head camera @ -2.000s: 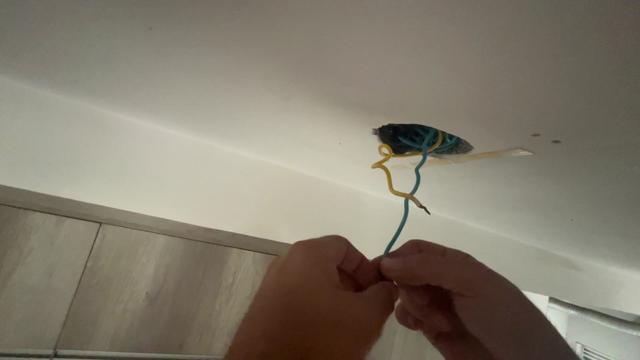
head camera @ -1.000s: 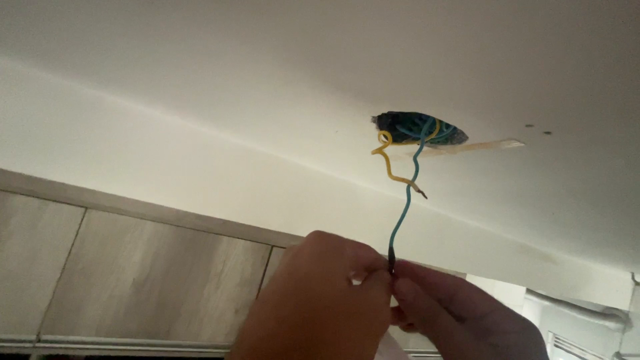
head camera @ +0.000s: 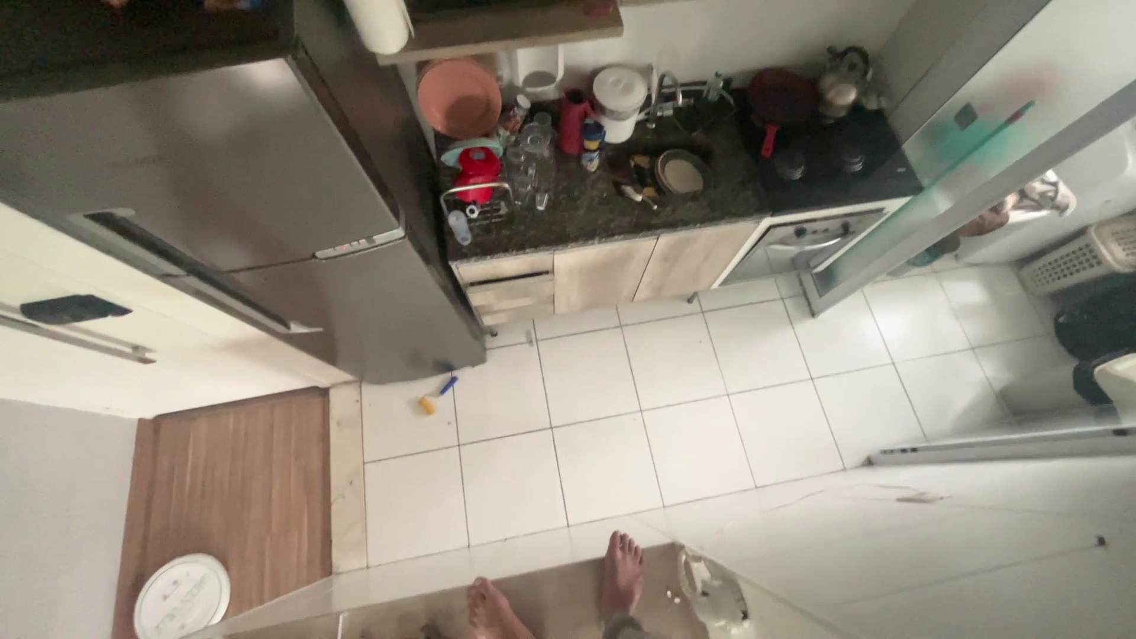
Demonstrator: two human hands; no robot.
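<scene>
Neither my left hand nor my right hand shows at this moment, and the ceiling wires are out of sight too. The view falls steeply to a kitchen from a height. My bare feet stand on a brown surface at the bottom. To the right of them, on that surface, lies a pale object that I cannot identify, with small white bits beside it. A small tool with a blue handle and a yellow head lies on the white floor tiles.
A grey refrigerator stands at the left. Dishes crowd the dark stone counter, with a red pan on the cooktop. A glass door is at the right, and a round white robot vacuum or lid lies lower left.
The view has swung from the ceiling down to the kitchen floor. Both hands, which were at the blue wire below the ceiling hole, have left the view.
</scene>
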